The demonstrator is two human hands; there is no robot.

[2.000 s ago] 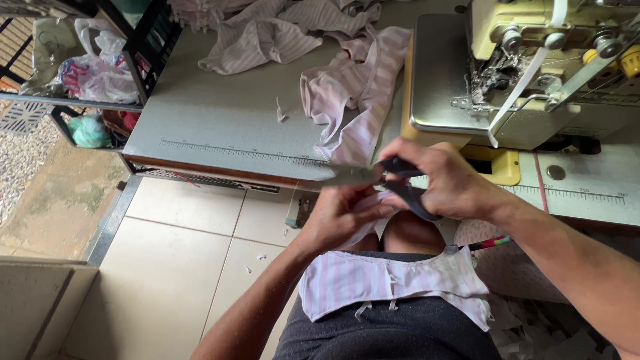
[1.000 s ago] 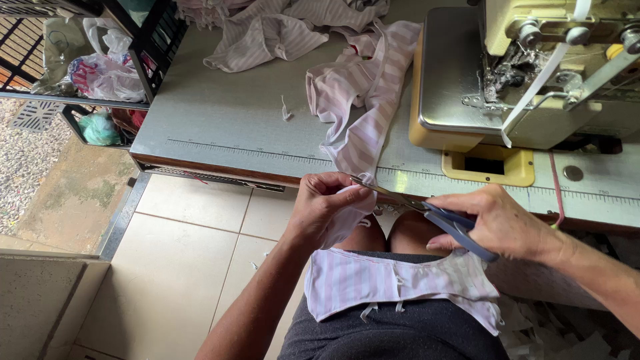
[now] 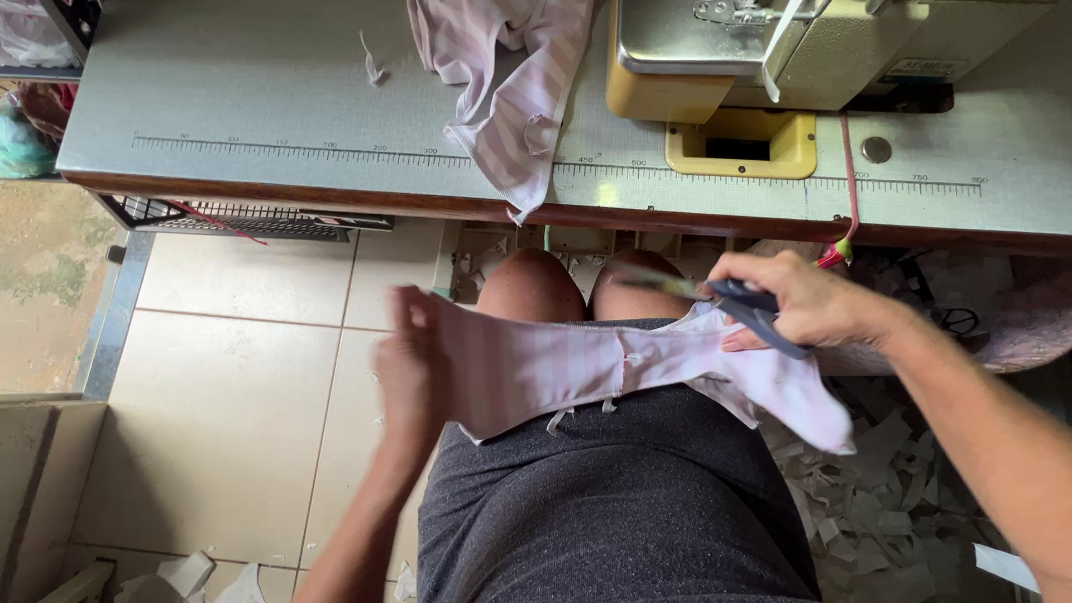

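A pink-and-white striped fabric piece (image 3: 536, 360) stretches over my lap, with a seam across its middle and short thread tails along its lower edge. My left hand (image 3: 410, 368), blurred, grips its left end. My right hand (image 3: 796, 301) holds dark-handled scissors (image 3: 758, 316), their blurred blades pointing left above the cloth, and its fingertips touch the fabric's right part. Another striped fabric piece (image 3: 523, 109) lies on the sewing table (image 3: 293, 100), one corner hanging over the front edge.
An industrial sewing machine (image 3: 804, 50) stands at the back right, beside a yellow-framed opening (image 3: 741, 159) in the tabletop. A thread scrap (image 3: 371, 63) lies on the table. Fabric scraps (image 3: 871, 477) cover the floor at right. A black crate (image 3: 251, 219) sits under the table edge.
My left hand has moved from the table edge down to the left end of the fabric on my lap. My right hand, still with the scissors, is now over its right part. The view has shifted.
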